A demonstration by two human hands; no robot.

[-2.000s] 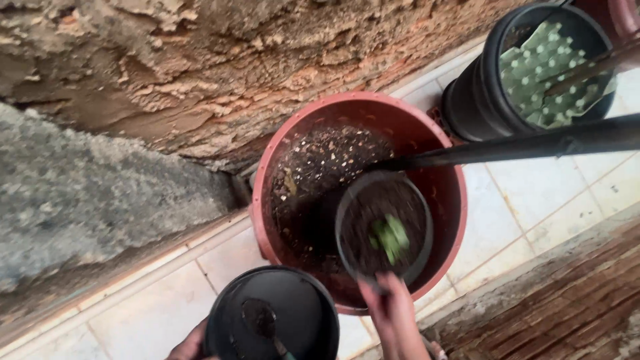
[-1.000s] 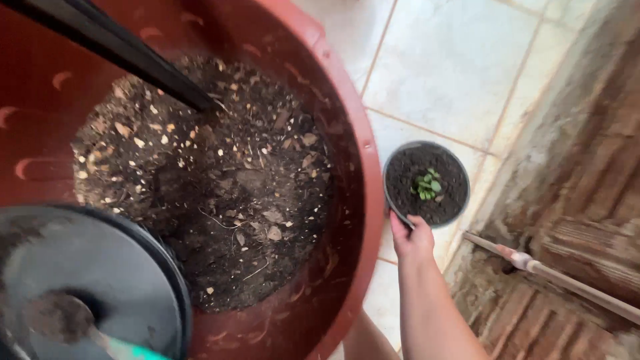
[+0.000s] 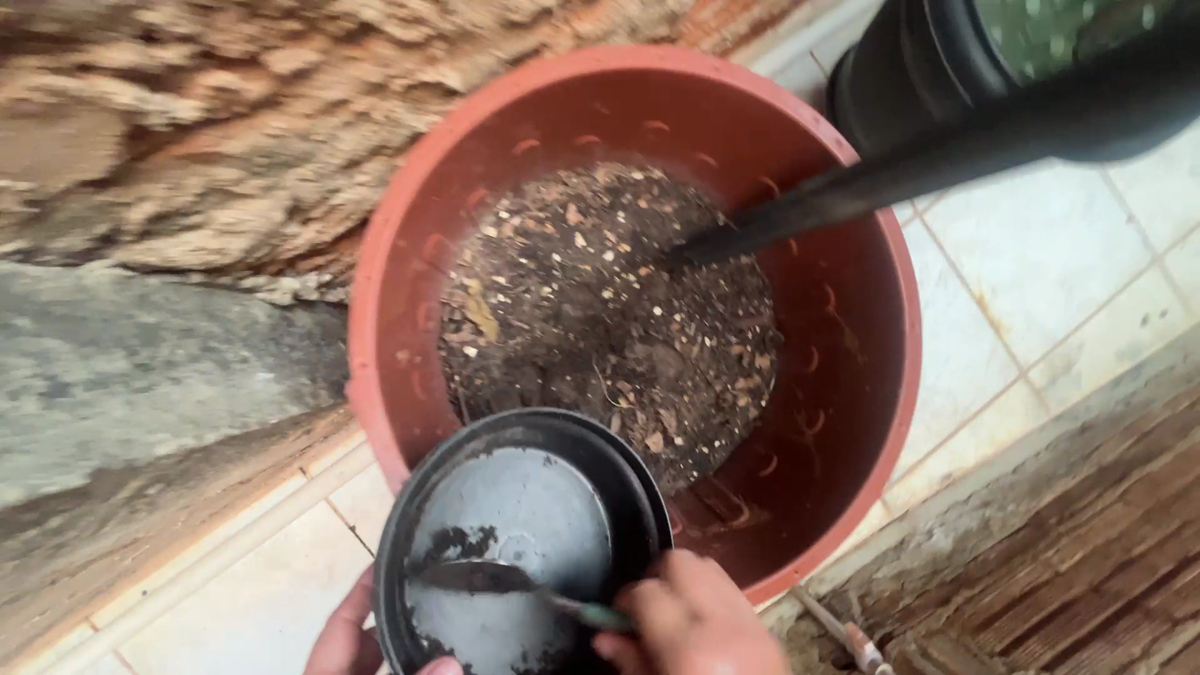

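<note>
My left hand (image 3: 349, 637) grips the lower left rim of a round black plastic dish (image 3: 511, 497), its thumb over the near edge. Over the dish, my right hand (image 3: 698, 619) holds a spoon (image 3: 478, 576) by its green handle, and the spoon's bowl lies low over the dish's inner floor. Dark soil clings there in patches. Both are above the near left rim of a large reddish-brown plastic pot (image 3: 867, 375). Inside that pot is soil (image 3: 600, 309) with pale bits and wood chips. The potted seedling is out of view.
A thick black pole (image 3: 891, 169) slants from the upper right into the pot's soil. Beside it stands a black pot (image 3: 891, 84) at the top right. Rough wall (image 3: 187, 122) borders the upper left, pale floor tiles (image 3: 1031, 262) lie around, and a thin pipe (image 3: 858, 642) is at lower right.
My right hand has let go of the small pot with the seedling, held out over the tiles at the right a second ago, and now holds the spoon in the dish. The view has swung.
</note>
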